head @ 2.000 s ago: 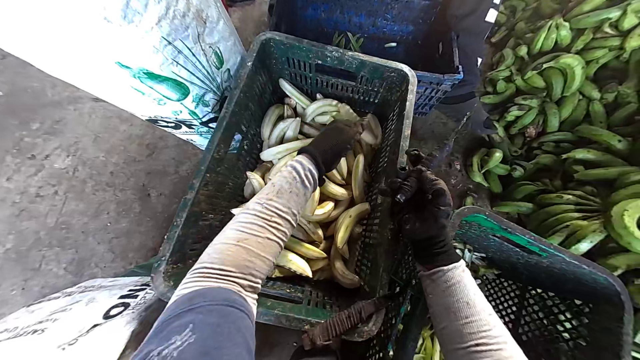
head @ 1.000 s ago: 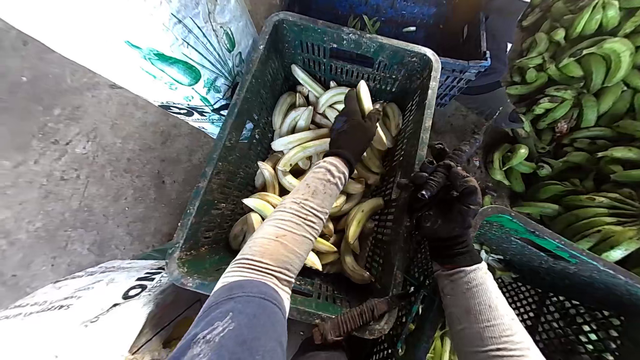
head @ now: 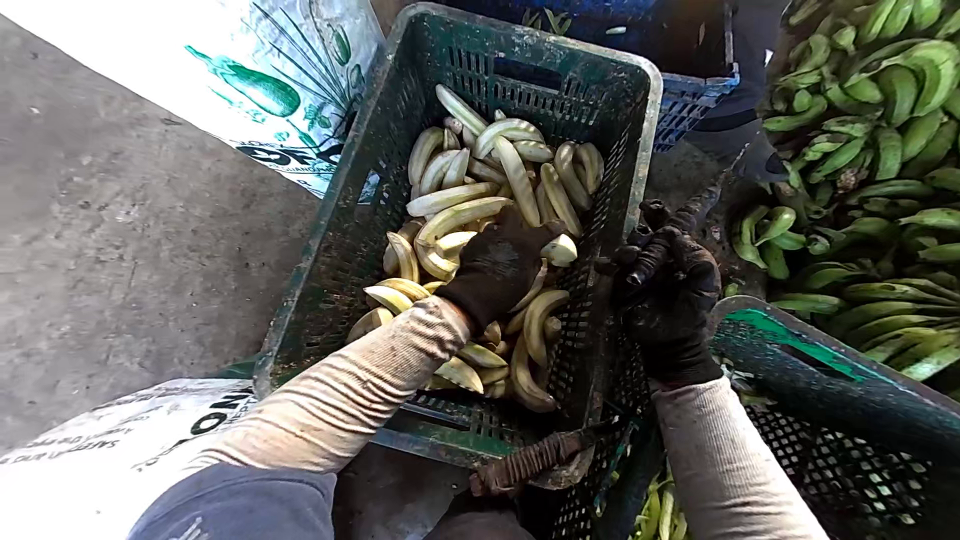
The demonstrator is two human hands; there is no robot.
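Observation:
Peeled plantains (head: 517, 180) lie heaped in a dark green plastic crate (head: 322, 232). My left hand (head: 499, 262), in a dark glove, is down among them near the middle of the crate, touching a plantain (head: 559, 250) at its fingertips; whether it grips this one I cannot tell. Just outside the crate's right rim, my right hand (head: 667, 300), also gloved, is closed around a knife with a wrapped handle (head: 652, 259), its thin blade pointing up and right. A second wrapped handle (head: 525, 461) lies across the crate's near right corner.
Unpeeled green plantains (head: 892, 187) are piled at the right. Another green crate (head: 832, 360) stands at the lower right, with peels (head: 660, 510) beside it. A blue crate (head: 690, 97) is beyond the main one. Printed white sacks (head: 300, 82) lie at the left, over a concrete floor (head: 150, 247).
My left hand has moved from the upper part of the plantain heap down toward its middle. The upright plantain near its fingers a second ago now lies on the heap. My right hand keeps the knife.

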